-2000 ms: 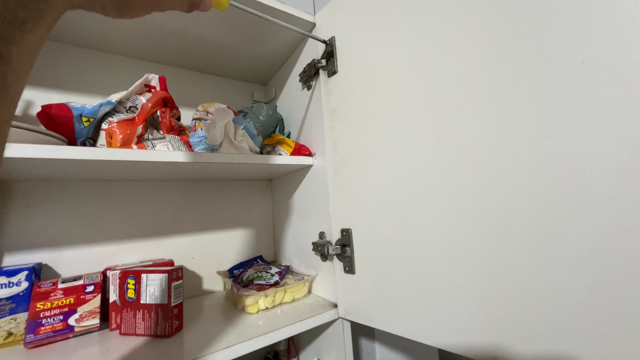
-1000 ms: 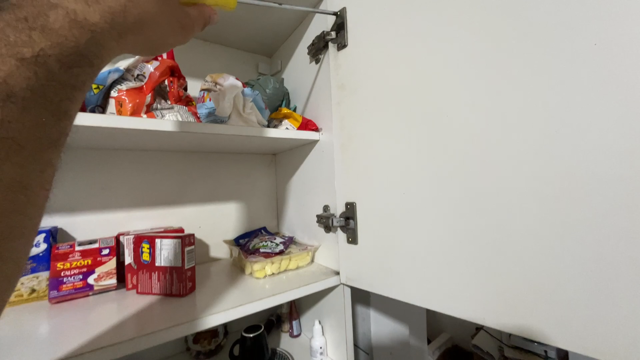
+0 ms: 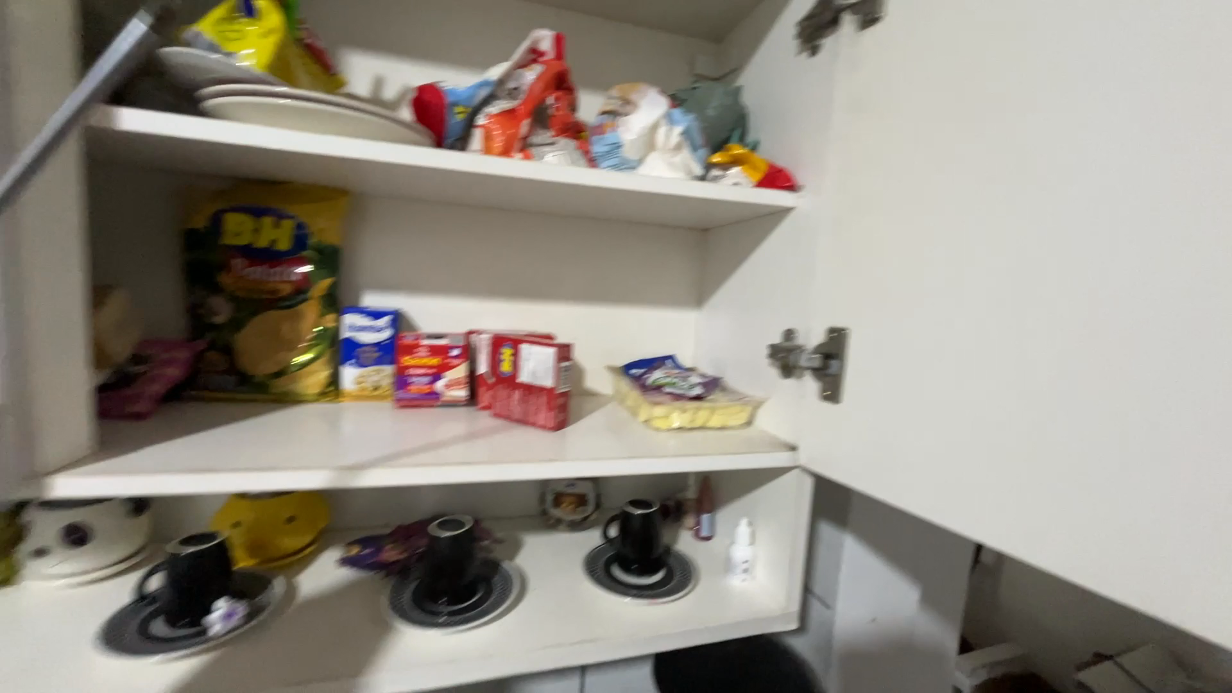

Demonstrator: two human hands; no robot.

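Observation:
Neither of my hands shows in this view. A white cabinet door (image 3: 1030, 289) stands open on the right, joined by a lower metal hinge (image 3: 813, 363) and an upper metal hinge (image 3: 835, 21) cut by the top edge. At the upper left a blurred grey metal bar (image 3: 82, 101) slants across the cabinet's side; what it belongs to cannot be told. The middle shelf (image 3: 433, 474) bears a yellow and green snack bag (image 3: 269, 298), a blue carton (image 3: 369, 354), several red boxes (image 3: 529, 380) and a clear tray of yellow pieces (image 3: 688, 404) with a purple packet on top.
White plates (image 3: 308, 114) and crumpled food bags (image 3: 534, 106) lie on the upper shelf. Below, upturned black cups (image 3: 640, 539) stand on patterned saucers, beside a small white bottle (image 3: 741, 551) and a yellow container (image 3: 269, 527). The door's lower edge projects at right.
The hand and the yellow-handled screwdriver at the upper hinge have left that place; the hand is out of view. The view has shifted to show more of the cabinet's left and bottom.

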